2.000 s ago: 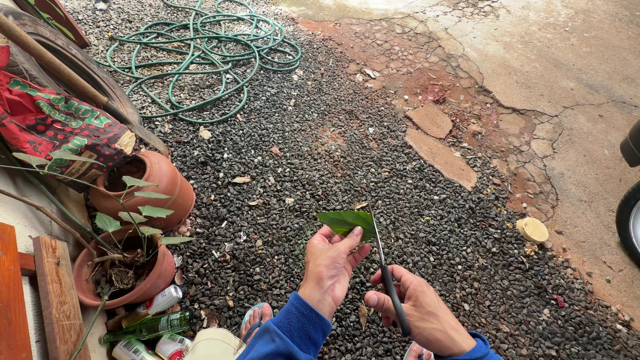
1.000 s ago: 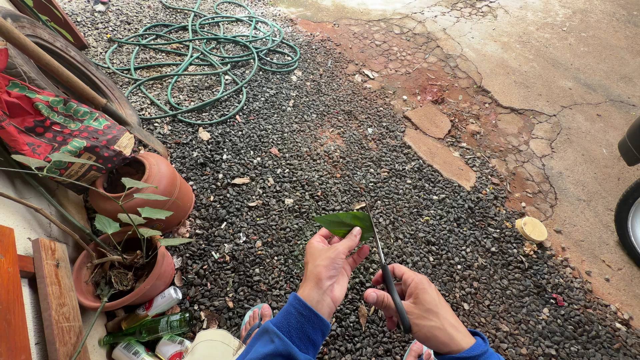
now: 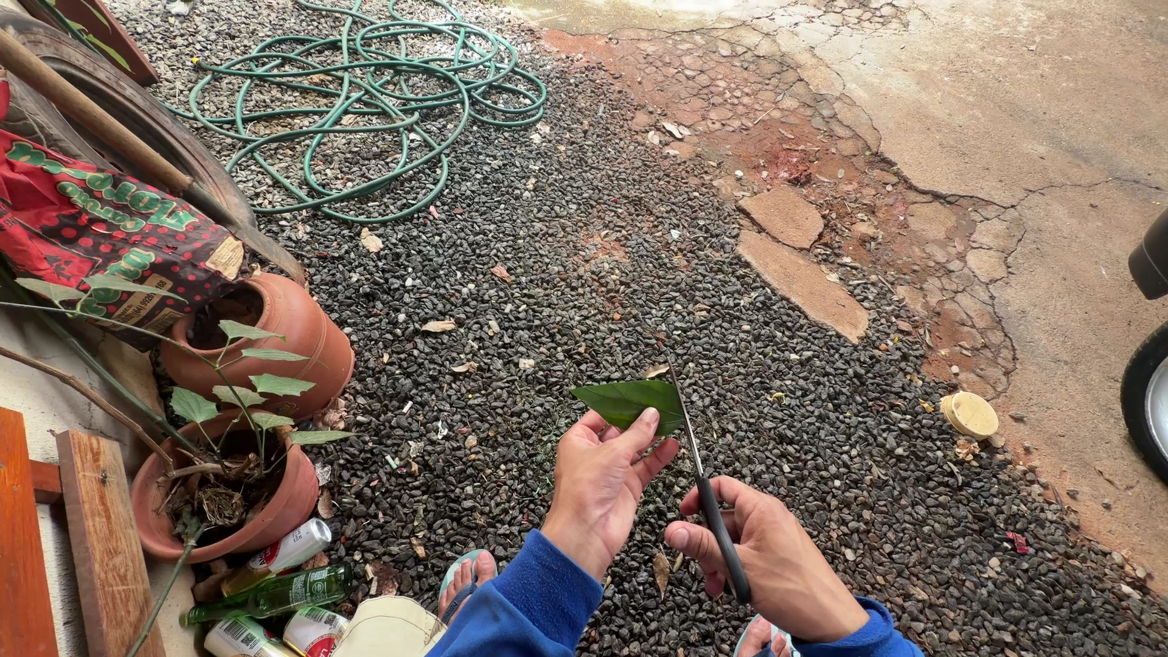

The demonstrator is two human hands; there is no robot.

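Between its thumb and fingers, my left hand (image 3: 604, 484) pinches a green leaf (image 3: 630, 401) that points to the left and has a straight right edge. Scissors with black handles (image 3: 716, 525) are held in my right hand (image 3: 771, 552), their blades pointing up. The blades lie along the leaf's right edge; whether they touch it I cannot tell. Part of the handle is hidden by my right fingers. Both hands are over dark gravel, with blue sleeves at the wrists.
Terracotta pots (image 3: 306, 342), one holding a plant, stand at the left beside a printed bag (image 3: 91, 228). Cans and a green glass bottle (image 3: 297, 591) lie below them. A coiled green hose (image 3: 342, 114) lies farther back. Cracked concrete (image 3: 1049, 119) and a wheel (image 3: 1152, 397) are at the right.
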